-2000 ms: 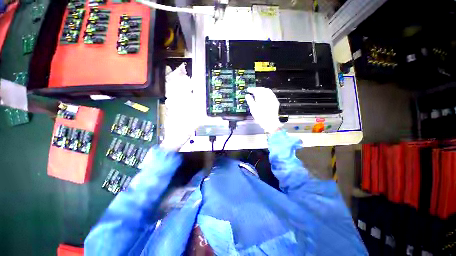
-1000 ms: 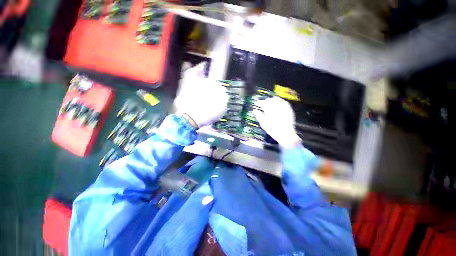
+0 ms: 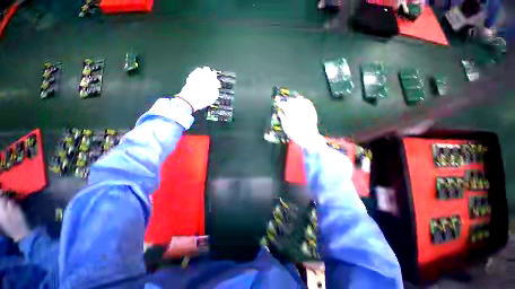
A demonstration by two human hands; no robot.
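Observation:
My left hand, in a white glove, is at the left edge of a populated PCB panel over the green bench. Its fingertips close on the panel's edge. My right hand, also in a white glove, holds a second populated PCB panel, partly hidden under its fingers. Both panels are upright in the view, side by side with a gap between them. Whether they rest on the bench or are just above it cannot be told.
Plain green panels lie spaced to the right. Populated panels lie to the left. A red sheet is below my left forearm. A black tray with red lining holds panels at right. Another person's hand shows at lower left.
The view has turned from the machine and its black fixture to the green bench. Both hands have left the fixture and are now extended over the bench with a panel each.

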